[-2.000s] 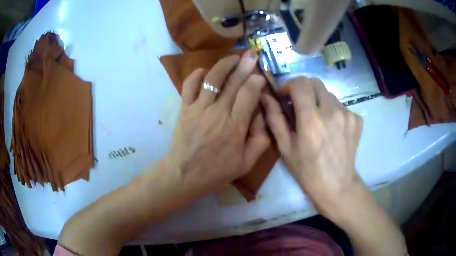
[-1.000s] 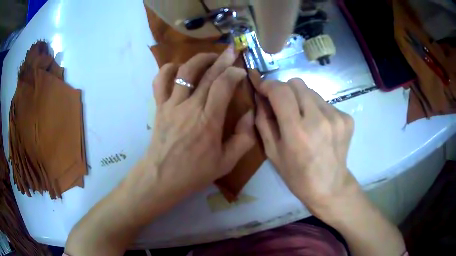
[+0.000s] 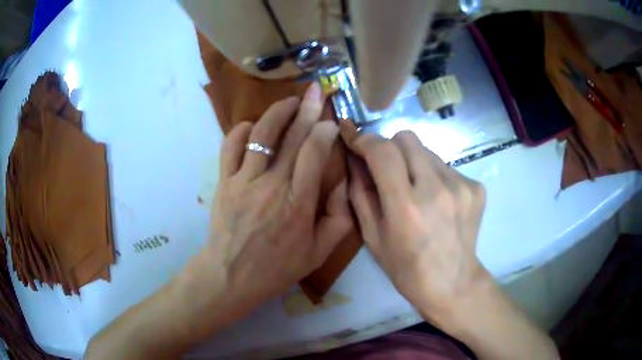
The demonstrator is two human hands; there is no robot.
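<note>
A brown leather panel (image 3: 336,264) lies on the white table with one end at the sewing machine's needle area; its lower tip points toward me. My left hand (image 3: 271,190), with a ring, lies on the panel, fingers spread, fingertips beside the small yellow piece (image 3: 329,84) near the foot. My right hand (image 3: 415,207) pinches the panel's right edge between thumb and fingers just below the metal plate (image 3: 346,102). More joined brown leather (image 3: 243,88) lies behind my left fingers. The needle tip is too blurred to make out.
The cream machine head (image 3: 391,49) hangs over the work. A ridged cream knob (image 3: 441,93) is to its right. A fanned stack of brown panels (image 3: 67,197) lies at left. A dark pouch (image 3: 517,77), loose brown leather (image 3: 598,151) and red-handled snips (image 3: 604,105) lie at right.
The camera view has shifted, moving the scene leftward. Both hands stay on the panel; its lower part shows narrower, and my right fingers hold its edge close below the plate.
</note>
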